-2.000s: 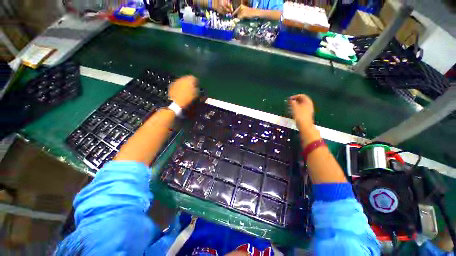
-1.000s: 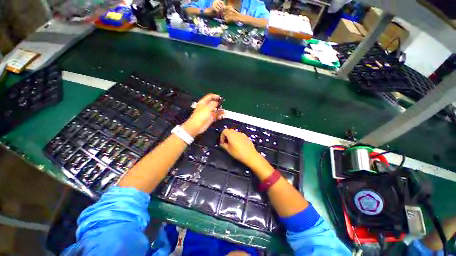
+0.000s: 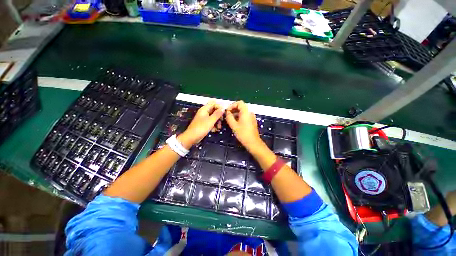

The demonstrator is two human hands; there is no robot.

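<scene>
My left hand (image 3: 204, 122) and my right hand (image 3: 242, 122) meet fingertip to fingertip over the upper part of the centre tray (image 3: 231, 176). A small dark unit (image 3: 223, 116) shows between the fingertips, mostly hidden by them. The centre tray is a glossy black grid with small white and reddish specks near its upper cells. The left tray (image 3: 90, 142) is black, with metallic-looking units in many cells and some empty cells in its upper right part.
A black fan (image 3: 371, 182) and a silvery wire reel (image 3: 356, 137) stand on a red base at right. A small dark piece (image 3: 354, 111) lies near the white strip. Blue bins (image 3: 270, 20) stand across the belt. Another black tray (image 3: 19, 106) is at far left.
My right hand has come in from the right over the centre tray, and both hands have closed together at the fingertips. The view has shifted, and the person across the belt is out of view.
</scene>
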